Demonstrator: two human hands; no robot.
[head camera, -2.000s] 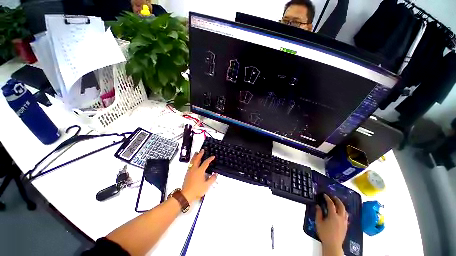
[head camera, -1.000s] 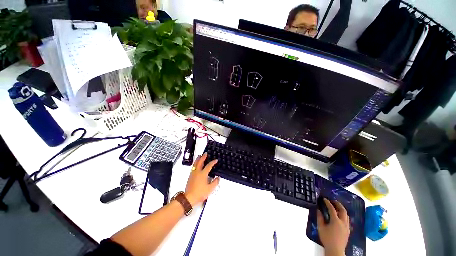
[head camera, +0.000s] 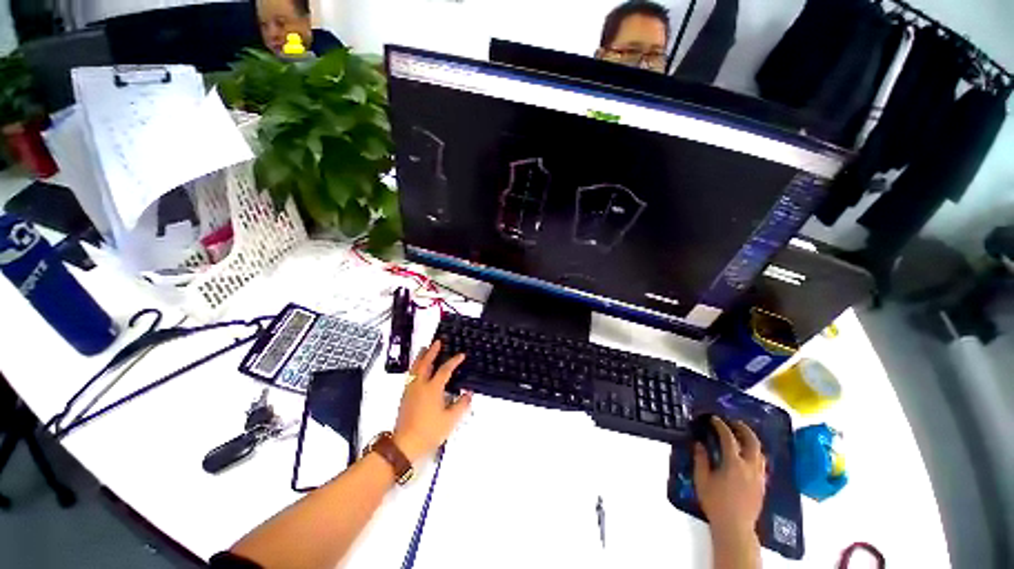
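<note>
A large monitor (head camera: 600, 200) shows outlined garment pieces on a black screen. A long black keyboard (head camera: 556, 372) lies below it. My left hand (head camera: 431, 406) rests at the keyboard's left end, fingers apart on or just over the keys, holding nothing. My right hand (head camera: 729, 472) lies over a small black mouse (head camera: 708, 442), partly hiding it, on the dark mouse pad (head camera: 784, 522). A thin pen (head camera: 600, 520) lies on the white surface between my hands.
Left of my left arm are a smartphone (head camera: 329, 428), keys (head camera: 236, 445), a calculator (head camera: 311, 347), a hanger (head camera: 156, 339) and a blue bottle (head camera: 53, 287). Behind are a white basket (head camera: 239, 250) and a plant (head camera: 322, 139). Yellow tape (head camera: 808, 385) and a blue object (head camera: 819, 461) stand right. Two people sit behind.
The garment outlines on the screen have become larger. The camera view has shifted slightly, and a dark red loop now shows at the lower right. My hands stay at the keyboard and mouse.
</note>
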